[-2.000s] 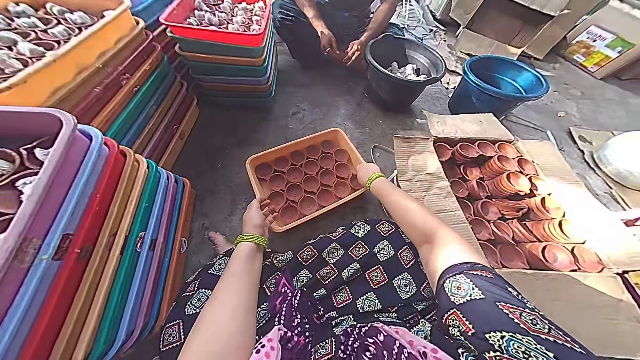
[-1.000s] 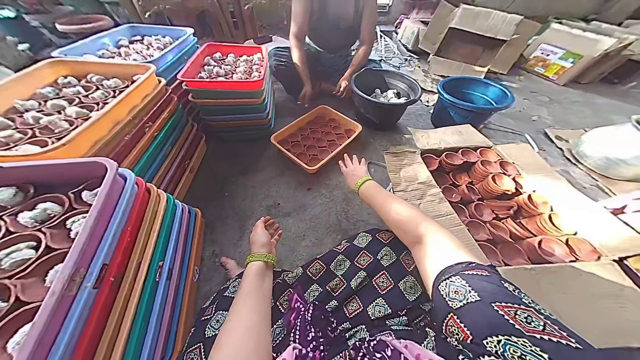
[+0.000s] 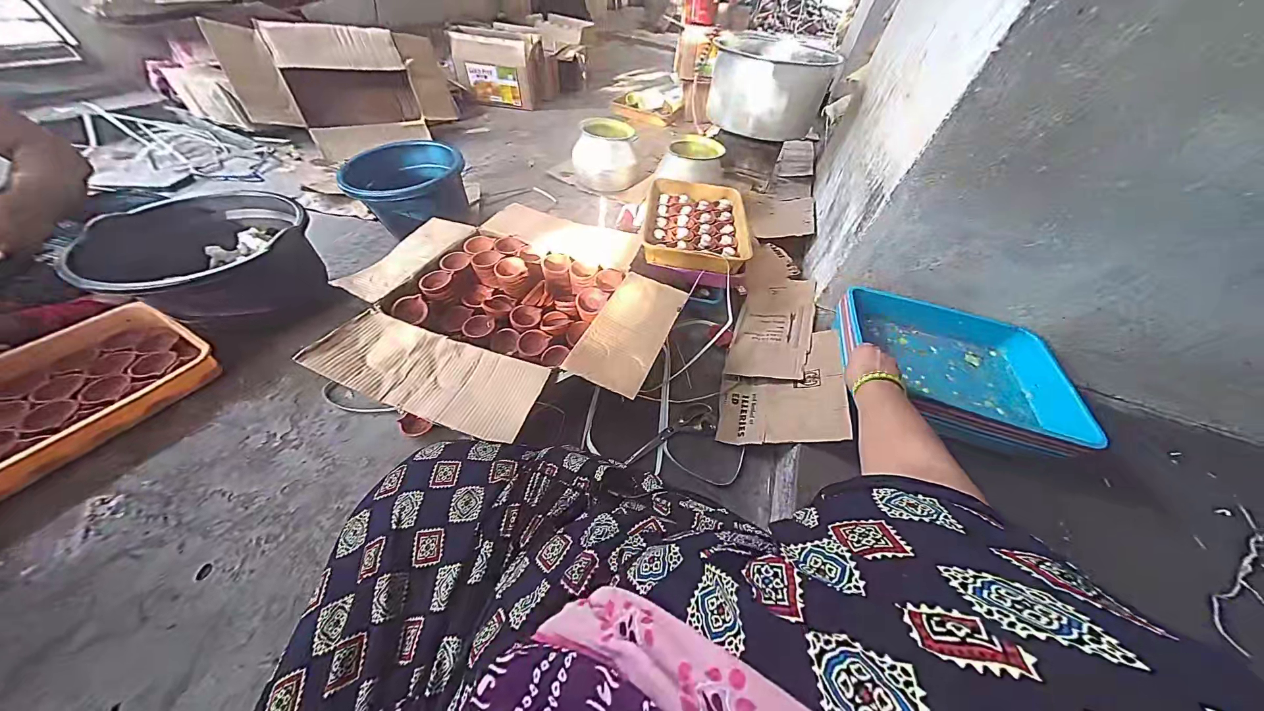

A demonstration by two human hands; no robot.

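At the right, my right hand is on the left rim of a blue plastic tray, the top one of a stack on the floor; its fingers are partly hidden by the rim. The tray holds only small scattered bits. My left hand is out of view. An orange tray of small clay cups lies at the left edge. Between them, an open cardboard box holds many stacked clay cups. Behind it stands a yellow tray with cups bearing white lumps.
A black tub and a blue bucket stand at the left, near another person's arm. Metal pots and a large vessel are farther back. A wall rises behind the blue tray. Straps and flat cardboard lie on the floor.
The view has swung right. My hands held the orange tray of cups, then let it go near the other person. My right hand has moved right to the blue tray; my left hand has left view.
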